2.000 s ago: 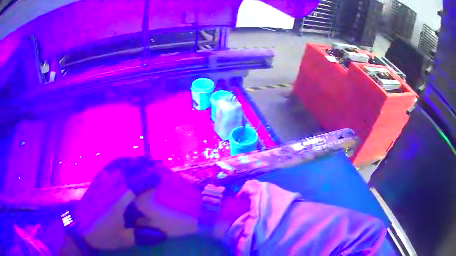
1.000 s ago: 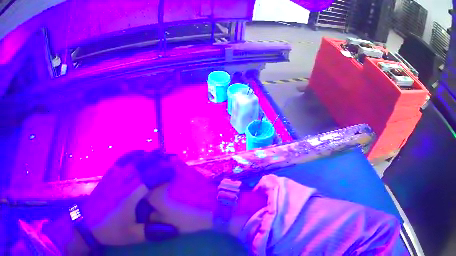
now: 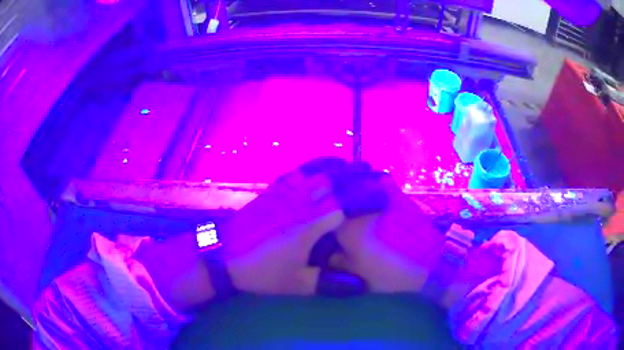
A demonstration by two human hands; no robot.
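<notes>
My left hand (image 3: 277,243), with a lit square watch (image 3: 206,235) on its wrist, and my right hand (image 3: 400,246), with a strap (image 3: 448,263) on its wrist, are together in front of the bench edge (image 3: 253,198). Their fingers are bent and overlap, with dark coverings (image 3: 359,188) on some fingertips. A dark rounded shape (image 3: 341,284) shows low between the hands. The fingers are blurred, and I cannot tell whether anything is held. A dark green surface (image 3: 308,321) lies below the hands.
The magenta-lit bench surface (image 3: 274,116) has pale spots and a dark seam. At its right stand cyan cups (image 3: 445,90) and a paler squarish container (image 3: 475,133). A red bin (image 3: 581,130) stands beyond at the right. Blue panels show below the bench edge.
The view has turned left, so the cups and red bin sit further right and my left sleeve shows. My hands stay together, with no clear change in their pose.
</notes>
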